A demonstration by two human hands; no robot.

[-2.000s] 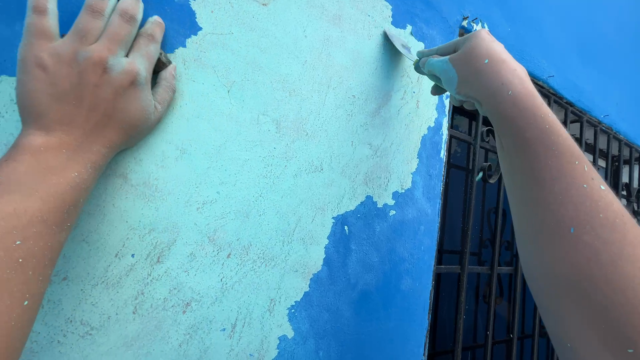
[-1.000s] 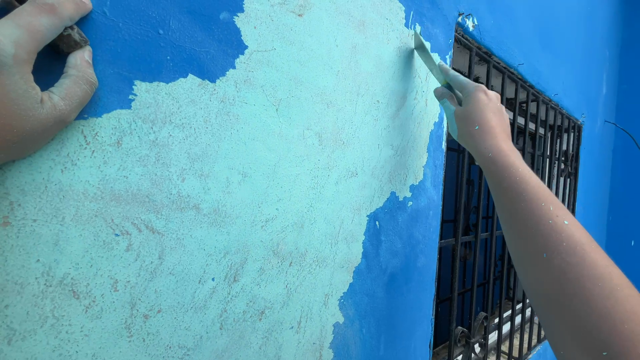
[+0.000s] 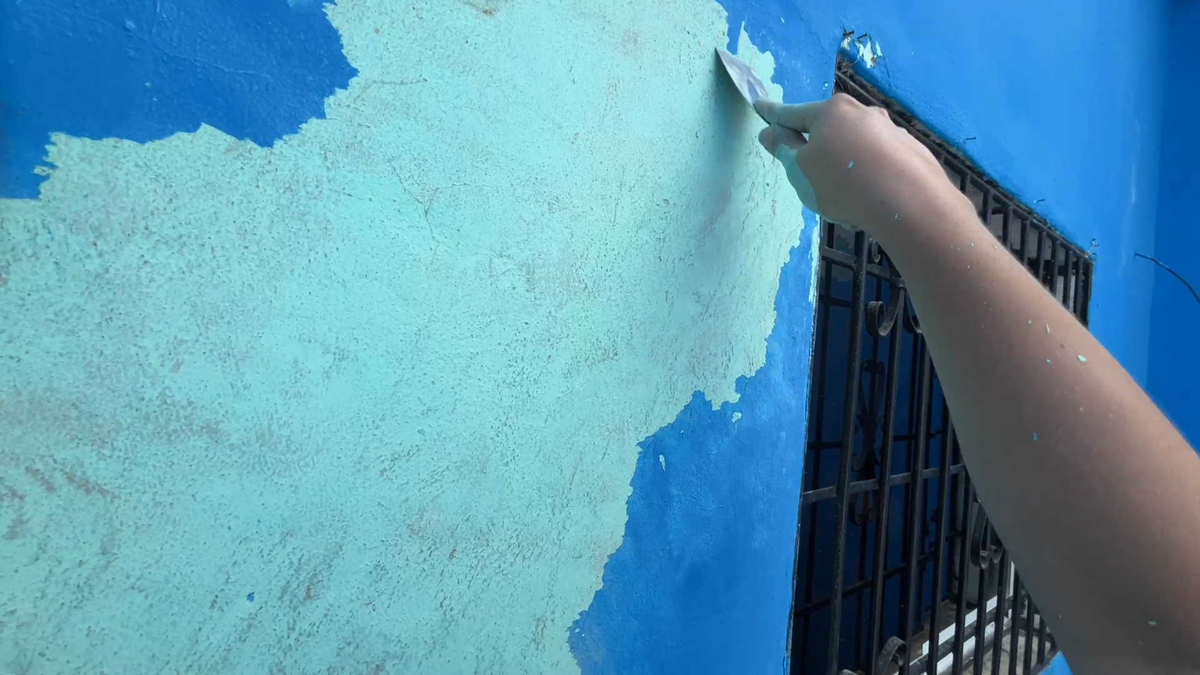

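Note:
Gripped in my right hand (image 3: pixel 867 164) is a scraper or putty knife with a thin metal blade (image 3: pixel 743 77). Its tip meets the wall near the ragged upper right edge of a large pale turquoise patch (image 3: pixel 450 337). Blue paint (image 3: pixel 712 525) borders the patch at the right and at the upper left. A narrow tongue of turquoise shows just right of the blade. Small flakes of paint cling to my right hand and forearm. Most of the tool's handle is hidden by my fingers. My left hand is out of the frame.
A window recess with a black metal grille (image 3: pixel 881 469) lies right of the patch, behind my right forearm. Chipped, rough plaster (image 3: pixel 864 49) marks its upper left corner. A thin dark wire (image 3: pixel 1167 270) sticks out from the blue wall at the far right.
My left hand, on the wall at the upper left in both earlier frames, has left the view. A sliver of turquoise now shows right of the blade. The view has shifted.

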